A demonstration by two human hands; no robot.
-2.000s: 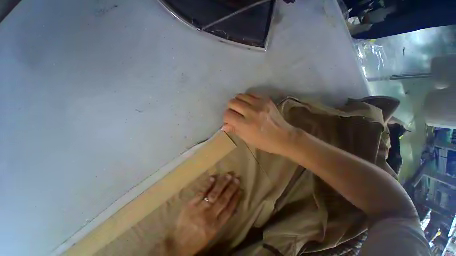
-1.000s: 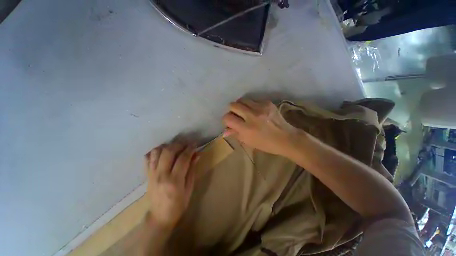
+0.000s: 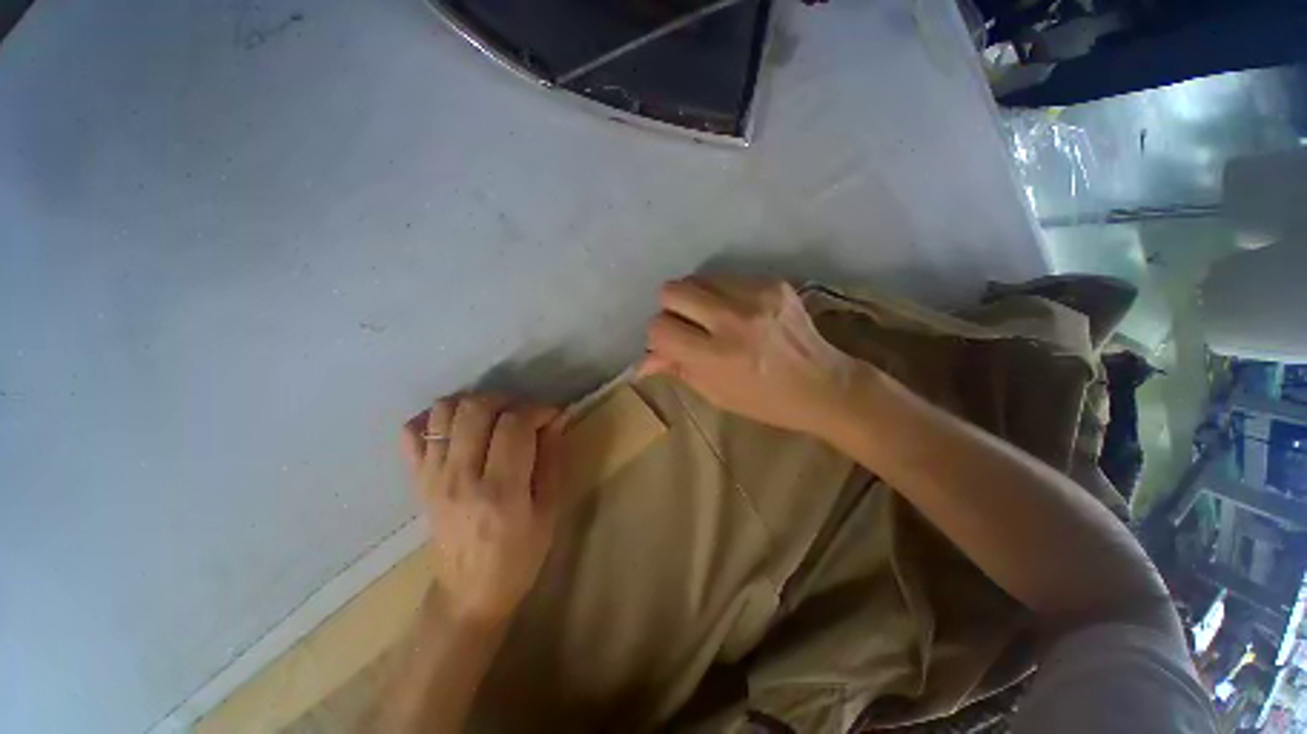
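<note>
The tan garment panel [image 3: 616,602] lies bunched on the table on the near side. A paler yellow-tan template strip [image 3: 323,645] lies along its upper edge, with a thin white edging [image 3: 301,617] beside it. My left hand [image 3: 487,495], with a ring, pinches the cloth edge across the strip. My right hand [image 3: 738,351] pinches the same edge just past the strip's square end. The fingertips of both hands are partly hidden.
A dark pointed plate with a pale rim, perhaps the steam iron [image 3: 659,72], lies at the top. The blue-white table [image 3: 258,316] curves off at the right, beside clear plastic [image 3: 1054,158] and clutter.
My left hand has moved from lying flat on the tan cloth up to the strip's edge and now grips there. My right hand has stayed nearly in place. The view has shifted slightly.
</note>
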